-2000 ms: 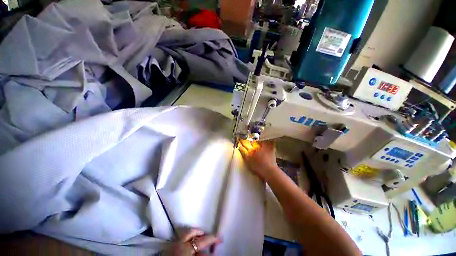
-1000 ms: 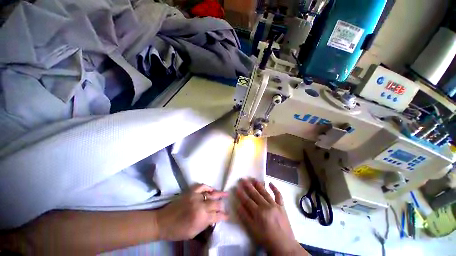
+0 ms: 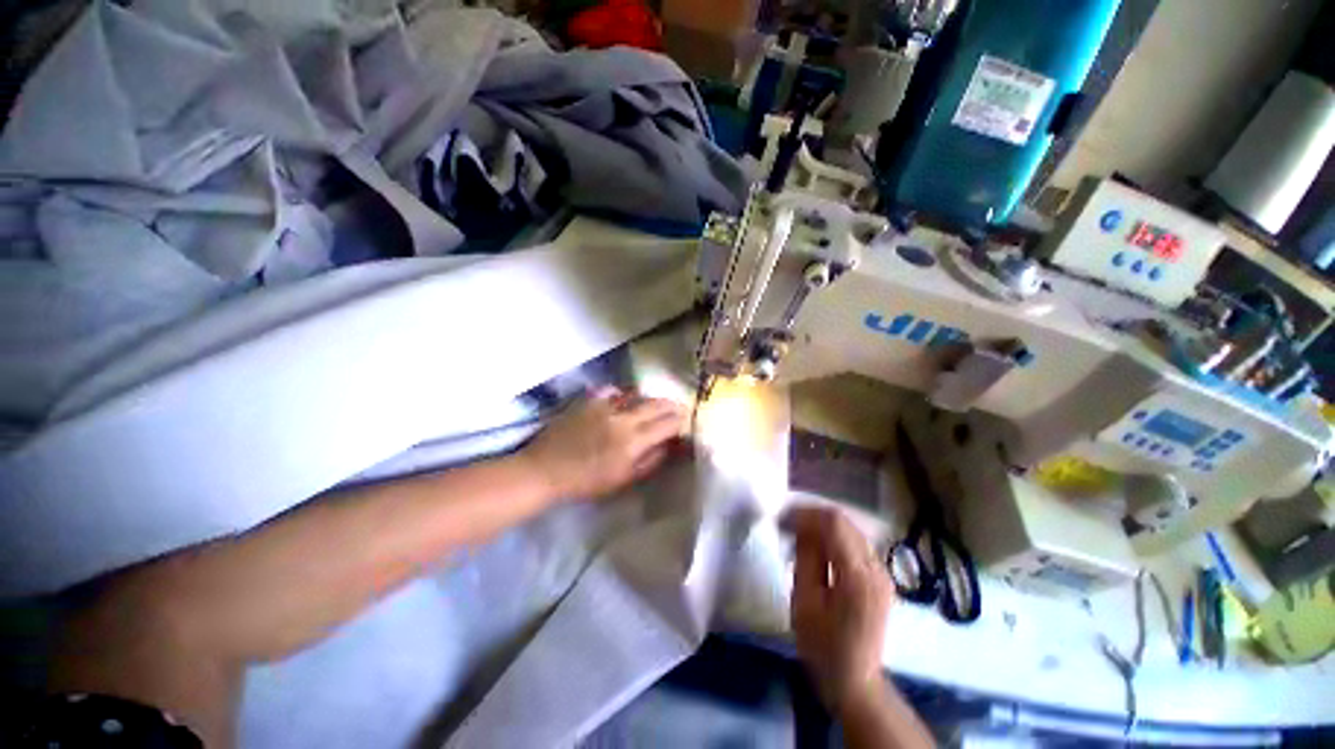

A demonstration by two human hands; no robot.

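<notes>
Light grey cloth (image 3: 308,410) lies across the left side and under the lit needle area of the white sewing machine (image 3: 879,315). A folded band of it (image 3: 600,644) hangs from the needle area over the front edge. My left hand (image 3: 615,439) lies on the cloth just left of the needle, fingers together; whether it pinches cloth is unclear. My right hand (image 3: 838,578) is raised at the cloth's right edge, below the needle, slightly blurred; its fingertips are near the cloth, and a grip cannot be made out.
Black-handled scissors (image 3: 937,563) lie right of my right hand. Thin sticks (image 3: 1203,615) and a yellow-green object (image 3: 1300,622) are at the right. A teal box (image 3: 1003,110), control box (image 3: 1139,242) and thread cone (image 3: 1277,154) stand behind. Piled cloth (image 3: 337,132) fills the back left.
My left hand has moved up beside the needle. My right hand has moved right and lifted off the flat cloth. The cloth below the needle is now bent and folded instead of flat.
</notes>
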